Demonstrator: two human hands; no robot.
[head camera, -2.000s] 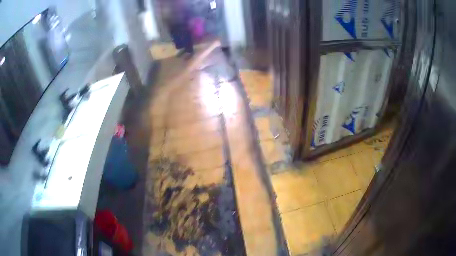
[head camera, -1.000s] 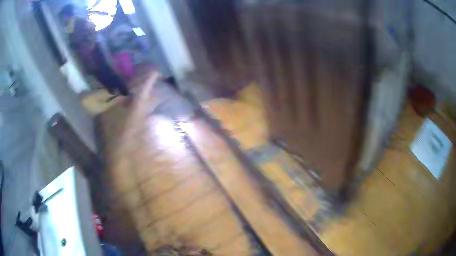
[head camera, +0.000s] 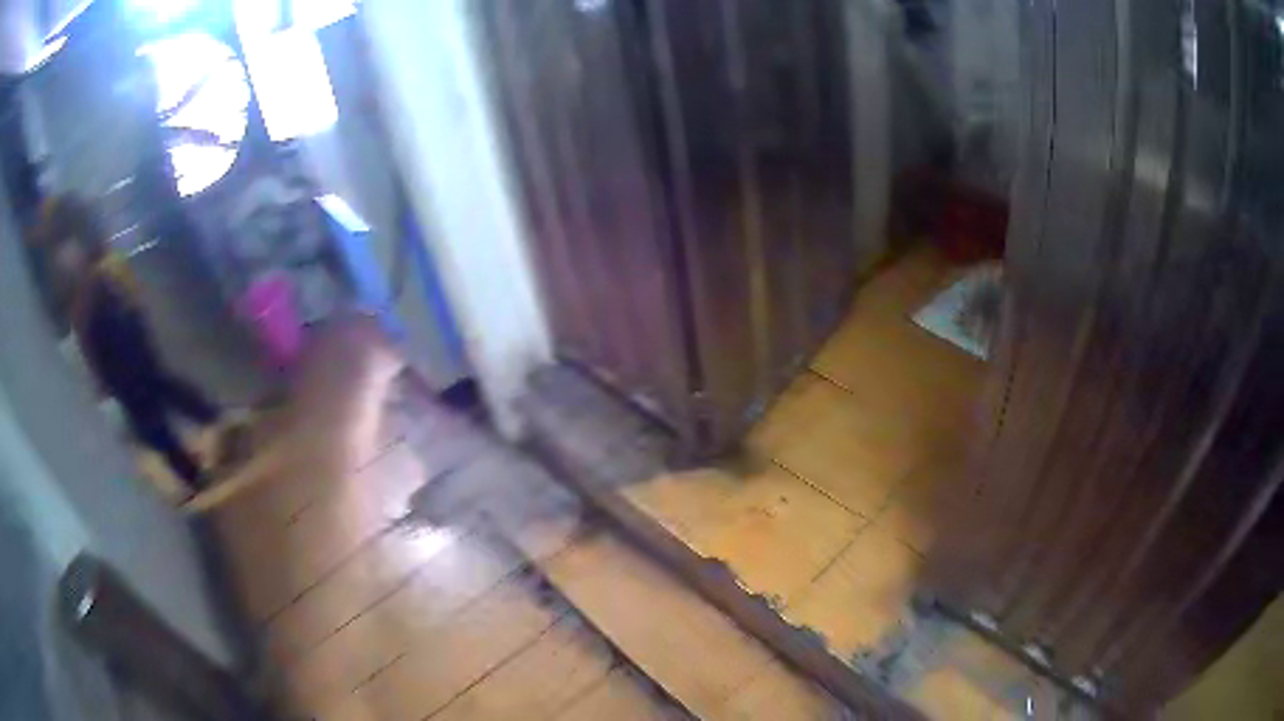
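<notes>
Neither of my hands is in the picture. Nearest in front are stalls behind a raised tiled step. A brown ribbed stall door stands at the right. Another brown ribbed panel stands left of the opening. Between them, part of a white squat toilet shows in the yellow-orange floor, its right side hidden by the door. A dark red basin stands behind it, dim and blurred.
A tiled corridor floor with wet, shiny patches runs to the far left. A person in dark clothes is at the left by the wall. A pink object and bright windows are beyond. A white wall end borders the stalls. A dark post is at lower left.
The view has moved forward and turned along the corridor. The white sink and the blue-printed door panel have left the picture. The stall opening with the toilet is now nearer the middle.
</notes>
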